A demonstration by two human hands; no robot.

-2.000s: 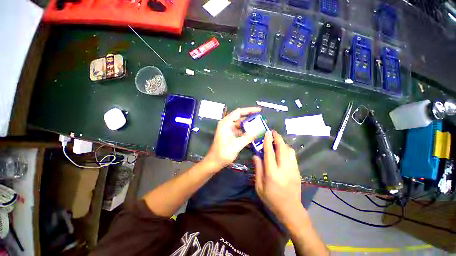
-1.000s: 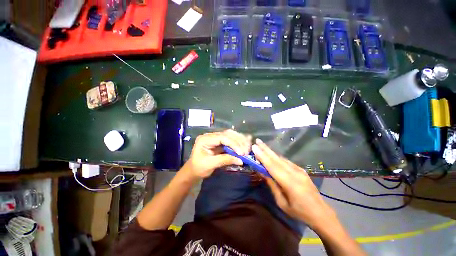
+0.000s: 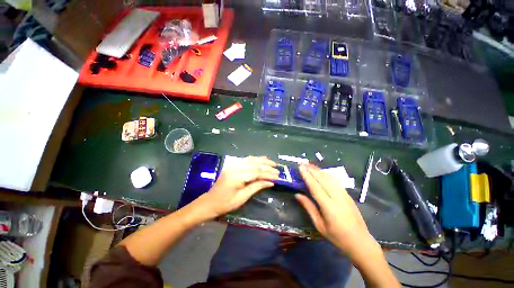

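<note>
A small blue keypad phone (image 3: 286,175) lies sideways between my hands, just above or on the green bench; its light screen area shows and much of its body is covered by fingers. My left hand (image 3: 242,183) holds its left end with bent fingers. My right hand (image 3: 328,202) holds its right end between fingers and thumb side. A dark smartphone (image 3: 201,175) lies left of my left hand. A white paper piece (image 3: 341,176) lies partly behind my right hand.
A blister tray (image 3: 352,130) of blue phones and one black is behind. A red-orange tray (image 3: 143,87) stands back left, a screw cup (image 3: 179,141) left. Tweezers (image 3: 366,177), electric screwdriver (image 3: 417,208), whitish bottle (image 3: 439,160) and blue box (image 3: 457,197) are right.
The view has shifted so more of the back shows. The phone has turned from edge-on to show its light screen area. Both hands have moved forward over the bench with it.
</note>
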